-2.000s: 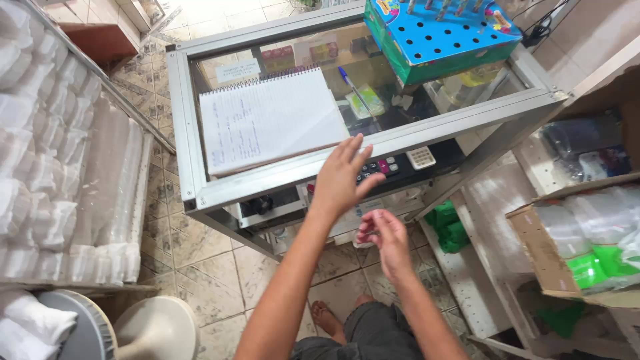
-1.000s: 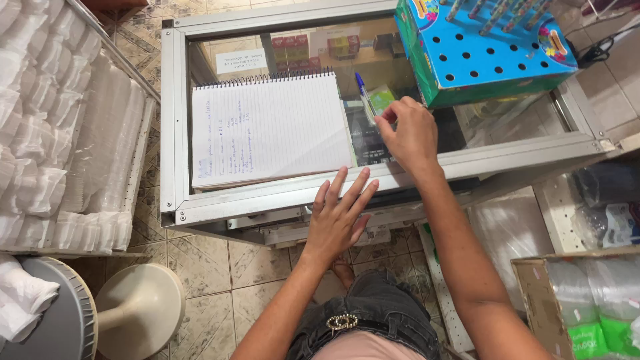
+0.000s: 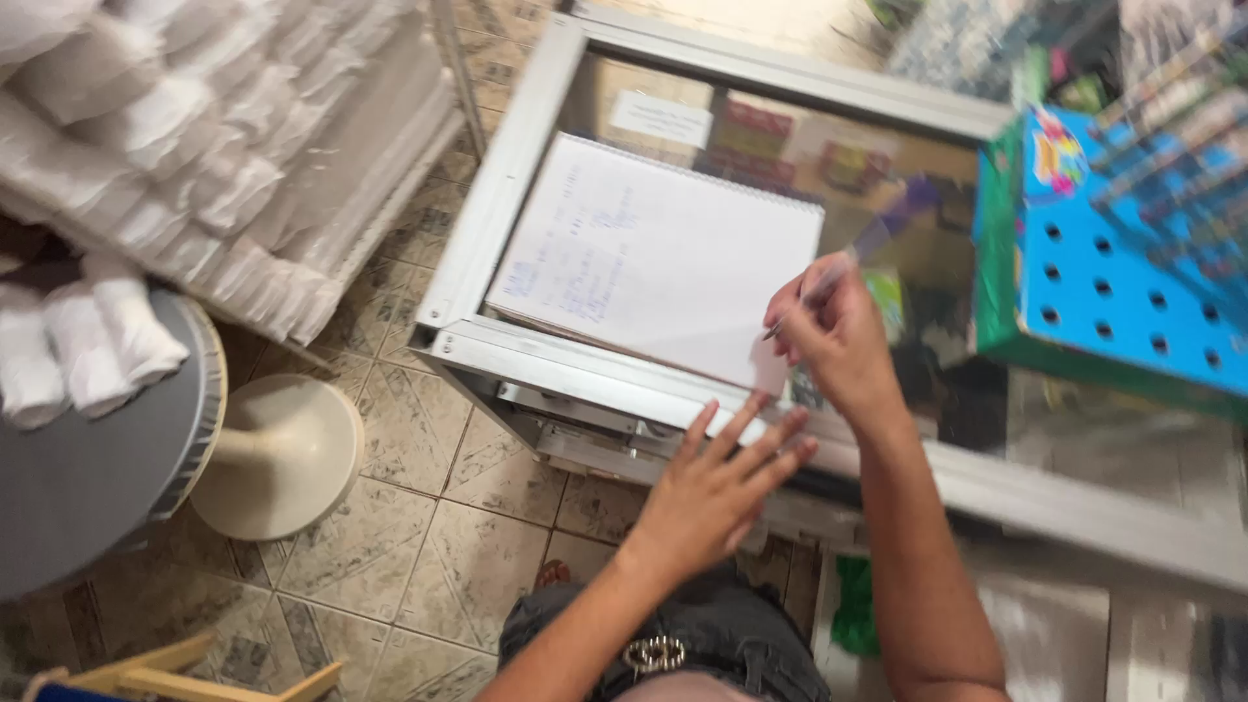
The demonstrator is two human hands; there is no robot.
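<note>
A ballpoint pen with a blue cap (image 3: 892, 213) is held in my right hand (image 3: 837, 322), its tip pointing down and left above the right edge of a spiral notebook (image 3: 673, 263). The notebook lies on the glass top of an aluminium-framed display case (image 3: 624, 363), and its left part bears blue handwriting. My left hand (image 3: 726, 478) rests with spread fingers on the front frame, fingertips at the notebook's lower edge. The pen and the right fingers are somewhat blurred.
A blue and green box with holes (image 3: 1121, 283) holding sticks stands on the glass at right. White packages (image 3: 205, 146) fill a rack at left. Below are a round grey table (image 3: 88, 458) with white rolls and a round cream base (image 3: 283, 458) on the tiled floor.
My right hand has lifted the pen off the glass, where it lay two seconds ago, and moved left to the notebook. My left hand has come onto the case's front frame. The view has turned.
</note>
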